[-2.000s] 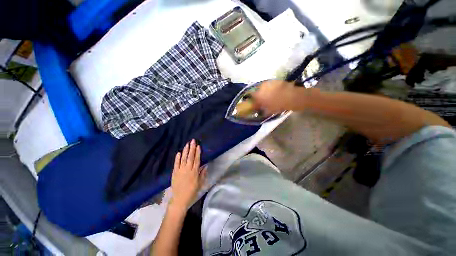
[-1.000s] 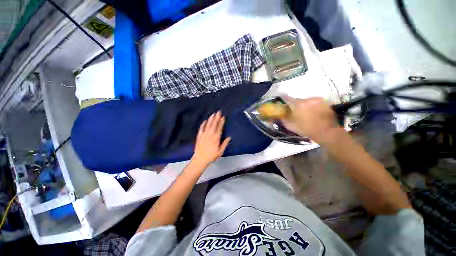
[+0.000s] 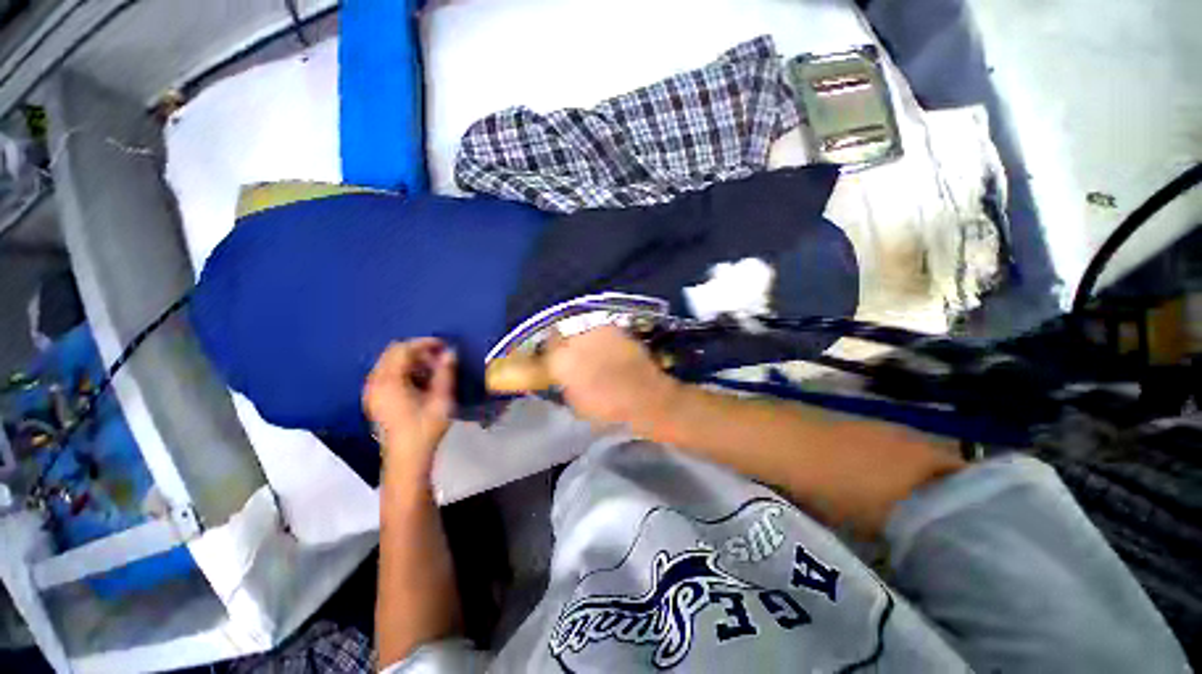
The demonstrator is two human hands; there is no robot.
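My right hand (image 3: 606,375) is closed on the tan handle of the steam iron (image 3: 554,324), whose pointed plate lies over the black cloth. The black section (image 3: 765,217) of the garment lies over the right part of the blue padded board (image 3: 356,283). The plaid part (image 3: 646,138) lies behind the board on the white table. My left hand (image 3: 411,388) is at the board's front edge, left of the iron, with fingers curled; whether cloth is between them cannot be told. A white patch, perhaps steam or glare, shows right of the iron.
A metal tray (image 3: 850,108) stands at the back right, beside the pale stained iron rest (image 3: 943,224). Black hoses (image 3: 923,353) run right from the iron. A bright blue support arm (image 3: 380,99) is behind the board. A grey-white bin (image 3: 125,277) is at the left.
The iron and my right hand have moved left along the board. My left hand has moved from flat on the black cloth to the front edge, with its fingers curled. The view has shifted.
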